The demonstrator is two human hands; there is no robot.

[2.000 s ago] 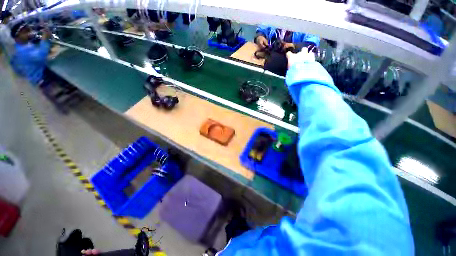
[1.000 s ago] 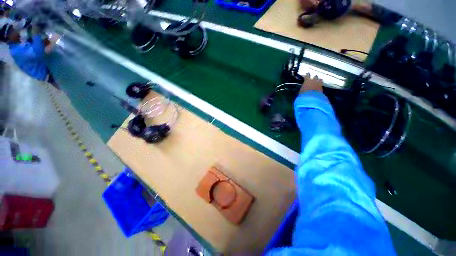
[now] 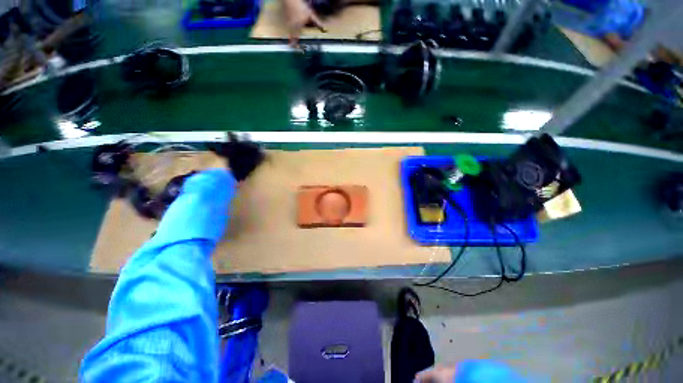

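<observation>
My left sleeve reaches from the lower left over the cardboard. At its cuff is a blurred black bunch (image 3: 241, 155), which hides most of my left hand (image 3: 234, 166); the hand appears closed on it. A headset (image 3: 146, 198) with black ear cups and pale hoops lies just left of the cuff, on the cardboard's left end. The orange-brown holding block (image 3: 332, 206), with its round recess, lies on the cardboard with nothing in it. My right hand (image 3: 438, 375) is low at the bottom edge, blurred and cut off, away from the work.
A blue tray (image 3: 410, 233) at right holds a green spool (image 3: 467, 164) and a yellowish sponge (image 3: 432, 215). A black box (image 3: 530, 176) stands at its right, and dark cords hang over the bench edge. Headsets lie on the green belt (image 3: 247, 112). Another person's hand (image 3: 301, 16) is across it.
The view has swung to face the bench squarely. An arm that reached over the belt is no longer there; my left arm is now over the cardboard, with the black bunch beside the headset.
</observation>
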